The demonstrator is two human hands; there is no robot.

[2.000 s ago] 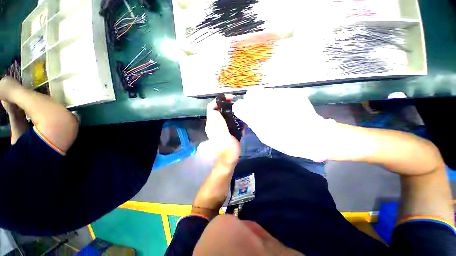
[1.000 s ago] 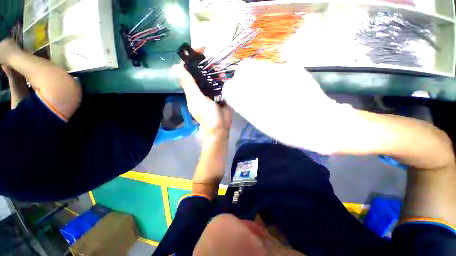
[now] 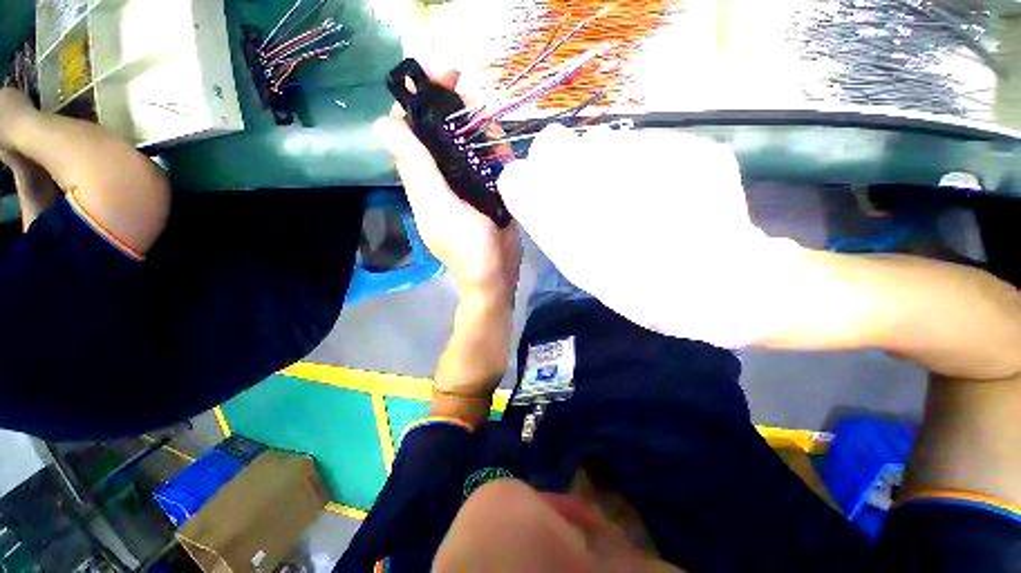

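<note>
A black connector housing lies tilted in my bare left hand, its end tab with the round hole at the upper left. Several red, white and dark wires fan out from it to the upper right. My right hand, in a white glove, is overexposed into a white blob. It is at the lower right side of the housing; its fingers and anything between them cannot be made out.
The wire sorting tray holds orange wires and grey wires. A part-wired connector lies on the bench beside the neighbour's parts tray. A person sits at the left. Blue bins stand on the floor.
The housing in my left hand has come up from the bench edge and now shows its wired face and fanned wires. The gloved hand has stayed beside it. The view has shifted over the bench.
</note>
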